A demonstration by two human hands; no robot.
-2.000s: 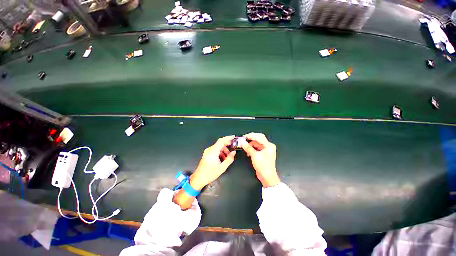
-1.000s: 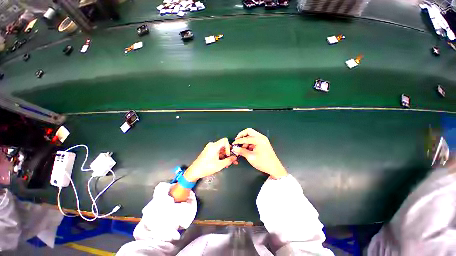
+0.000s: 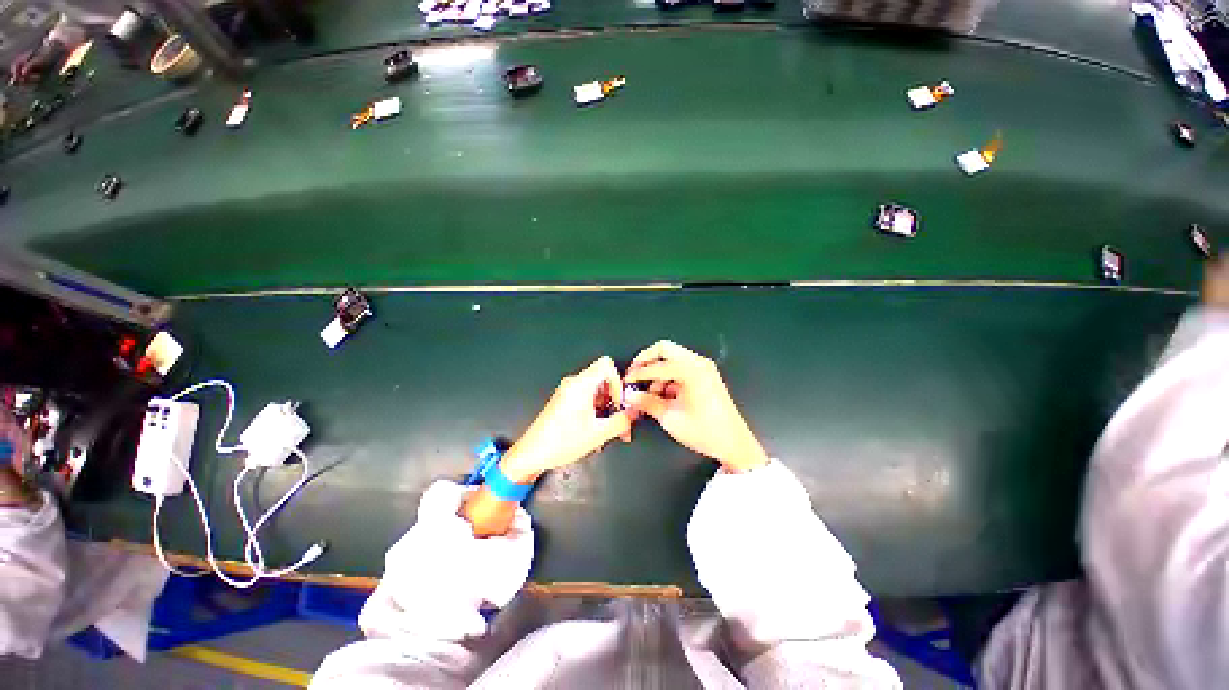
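My left hand, with a blue wrist strap on its wrist, and my right hand meet over the near work surface. Their fingertips hold a small dark housing with a white part between them; the fingers cover most of it. Another black housing with a white battery lies to the left, just below the pale seam.
Black housings and white pieces with orange tabs lie spread on the green belt. A power strip and charger with white cables lie at left. White-sleeved people sit at right and far left.
The belt parts have shifted to the right. My hands have moved slightly left and still hold the housing. The person at right has leaned in, with an arm towards the belt.
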